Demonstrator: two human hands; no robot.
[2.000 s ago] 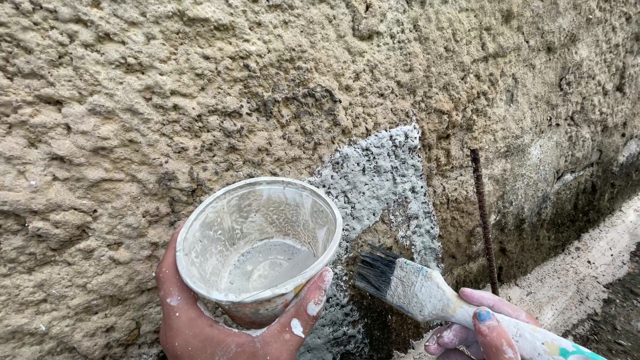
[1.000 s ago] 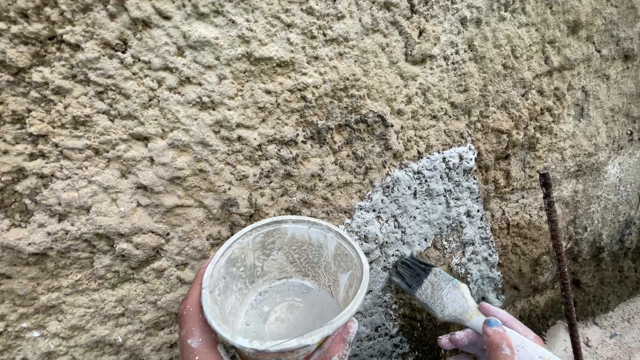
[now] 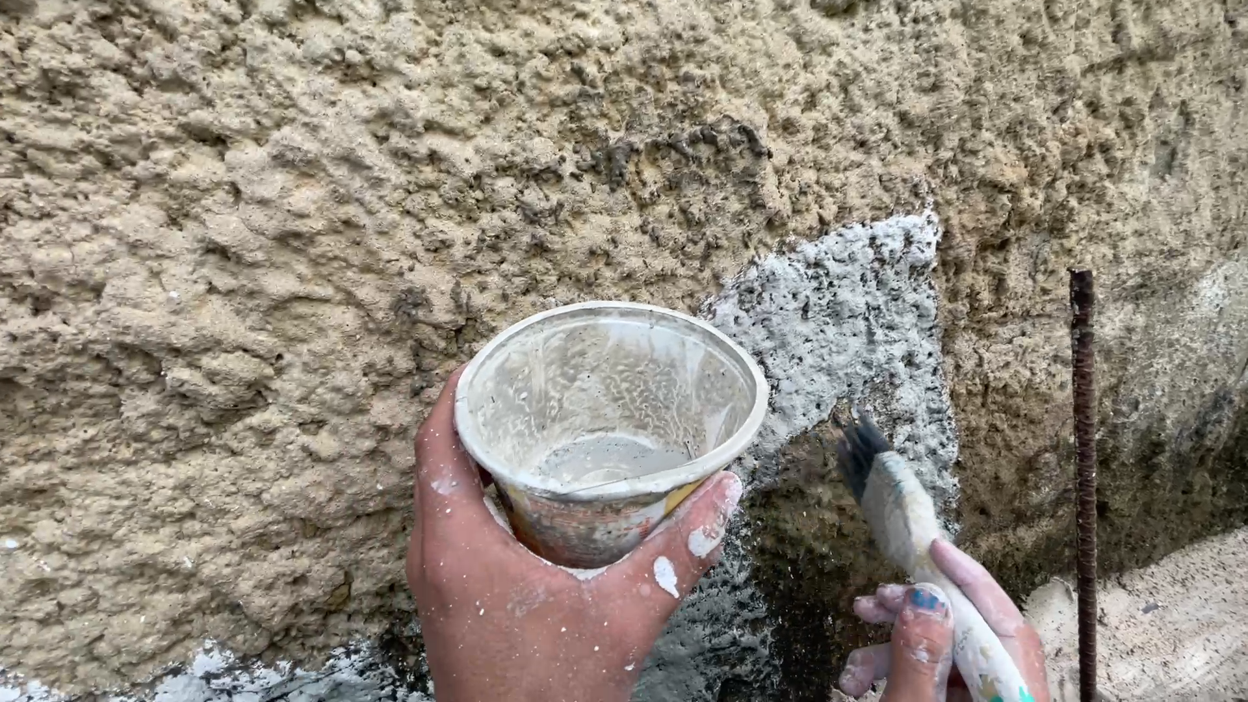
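Note:
My left hand (image 3: 546, 604), spotted with white paint, grips a plastic tub (image 3: 595, 517) from below, thumb and fingers around its sides. A little whitish paint (image 3: 609, 458) lies at the tub's bottom. In my right hand (image 3: 946, 624) is a paintbrush (image 3: 897, 507) with a paint-smeared handle; its dark bristles point up and left, at the inner edge of the painted patch. That light grey-white patch (image 3: 838, 302) covers part of the rough wall (image 3: 292, 244) behind and right of the tub. Bare, darker wall shows below the bristles.
A rusty steel rebar (image 3: 1084, 439) stands upright to the right of my right hand. Behind it a pale concrete ledge (image 3: 1170, 624) runs along the wall's foot. More white paint (image 3: 224, 673) marks the wall at the lower left.
The brush has turned in my right hand, its bristles now pointing more steeply upward. Both hands keep hold of the tub and brush. The view has shifted left along the wall.

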